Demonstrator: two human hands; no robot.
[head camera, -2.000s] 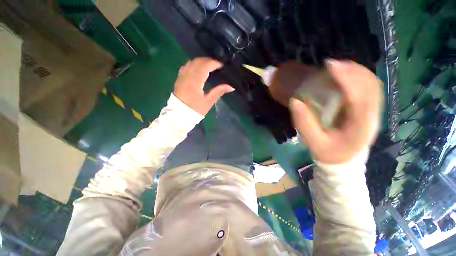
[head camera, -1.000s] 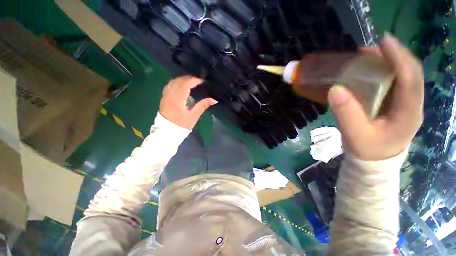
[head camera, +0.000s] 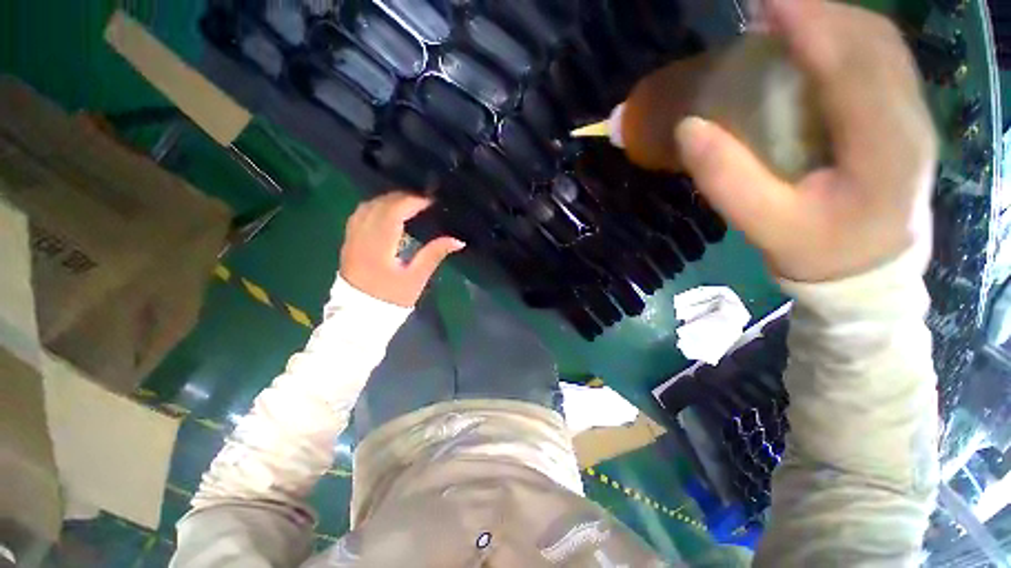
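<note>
Glossy black parts (head camera: 455, 105) stand in close staggered rows on a dark tray in front of me. My right hand (head camera: 815, 144) is closed around an amber squeeze bottle (head camera: 656, 117), tipped on its side. Its pale pointed nozzle points left over the rows; I cannot tell if it touches a part. My left hand (head camera: 390, 250) is at the near left edge of the tray, thumb and fingers apart. Its fingertips are at the edge parts; whether they grip one is unclear. The right hand hides parts of the rows behind it.
A large brown carton (head camera: 100, 250) with open flaps stands at the left. A cardboard piece (head camera: 177, 80) is at the upper left. A crumpled white piece (head camera: 711, 322) lies near the bench edge. A second tray of black parts (head camera: 754, 416) is at the lower right, beside my right sleeve.
The blurred bottle has swung out to the right, then back left and up over the rows. My left hand stays at the tray's edge. More of the second tray shows.
</note>
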